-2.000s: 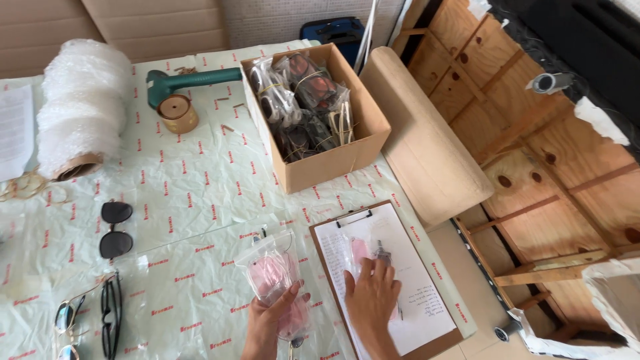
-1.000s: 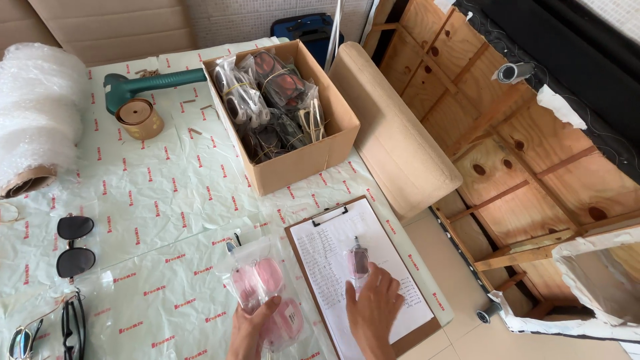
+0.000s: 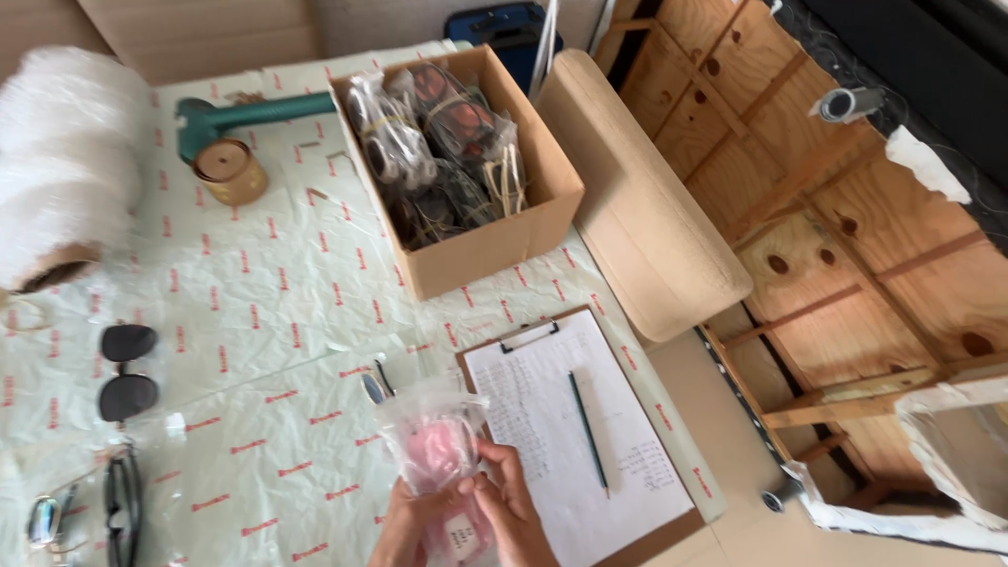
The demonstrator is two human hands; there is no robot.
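Both my left hand [image 3: 417,516] and my right hand [image 3: 508,504] hold a clear plastic bag [image 3: 437,441] with pink-lensed glasses in it, low in the middle of the head view. A label with writing shows on its lower part. Just beyond the bag lies a small pair of glasses [image 3: 376,384], partly hidden. To the right of my hands a clipboard [image 3: 465,358] holds a written sheet [image 3: 543,394], and a dark pencil [image 3: 587,433] lies on the sheet. Sunglasses with dark lenses [image 3: 128,370] and black-framed glasses [image 3: 118,504] lie at the left.
An open cardboard box [image 3: 488,252] of bagged glasses stands beyond the clipboard. Behind it at left are a green tape dispenser [image 3: 260,113], a roll of brown tape [image 3: 232,177] and bubble wrap [image 3: 67,157]. A beige cushion [image 3: 638,205] and a wooden furniture frame [image 3: 827,252] are at right.
My right hand has moved left from the clipboard to the bag of pink-lensed glasses. The small bagged item that was on the sheet no longer shows there; the pencil now lies in plain view.
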